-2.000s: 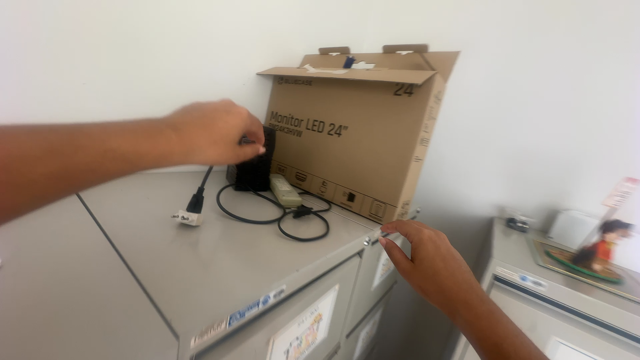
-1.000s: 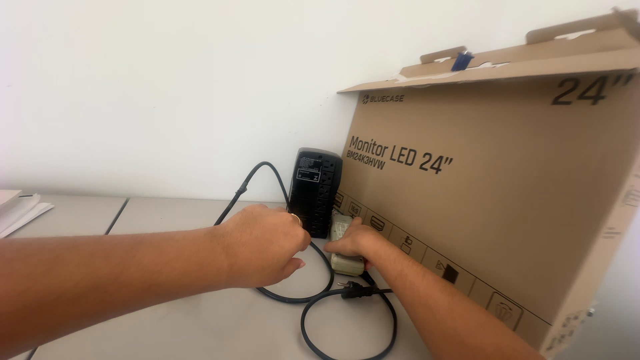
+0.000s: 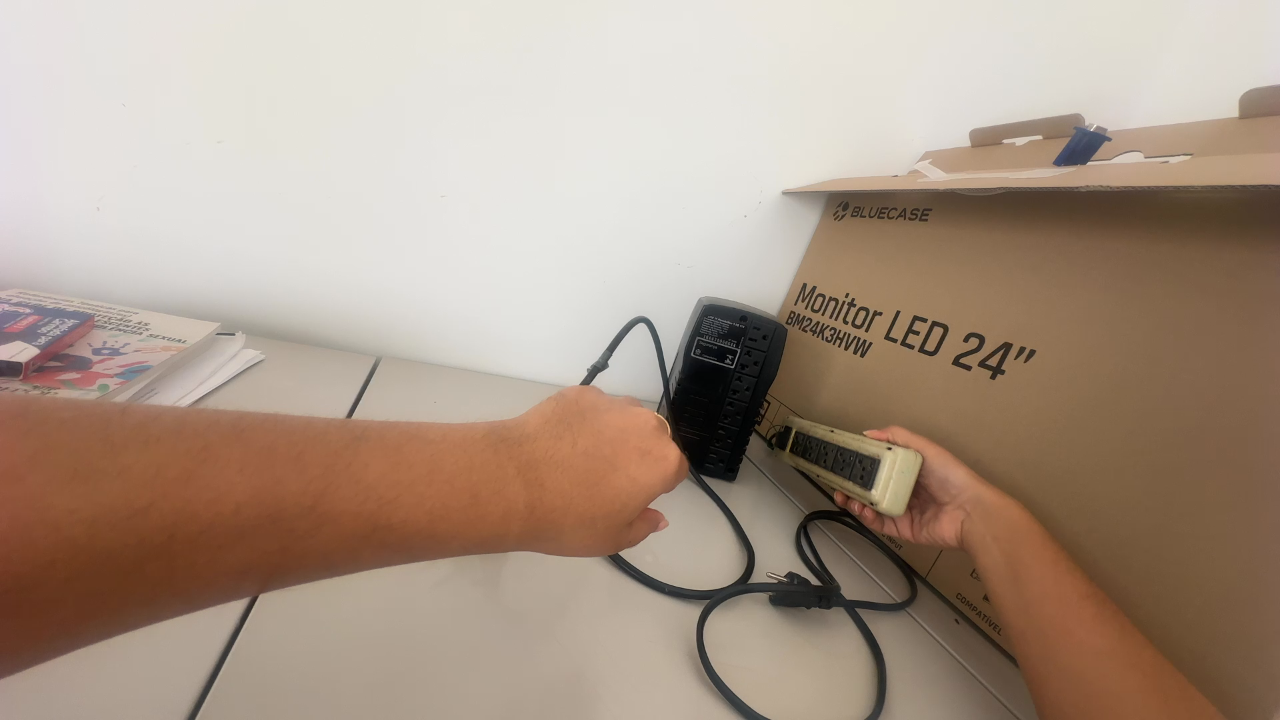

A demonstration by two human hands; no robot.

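My right hand (image 3: 920,490) holds a cream power strip (image 3: 850,462) with a row of dark sockets, tilted, in front of the cardboard monitor box. My left hand (image 3: 600,470) is curled, back upward, just left of a black power unit with outlets (image 3: 720,390) that stands against the wall. A black cable (image 3: 735,520) passes by its fingers; whether they grip it is hidden. On the grey cabinet top (image 3: 480,630), a black plug (image 3: 800,590) with metal pins lies among loops of black cord below the strip.
A large cardboard monitor box (image 3: 1100,290) leans at the right, its top flap raised, with a blue connector (image 3: 1082,145) on the flap. Books (image 3: 150,340) and loose papers (image 3: 225,370) lie at the far left. The white wall (image 3: 400,180) rises behind.
My right hand has lifted the power strip, which lay on the cabinet top two seconds ago. My left hand remains near the black unit and cable. The view has moved closer.
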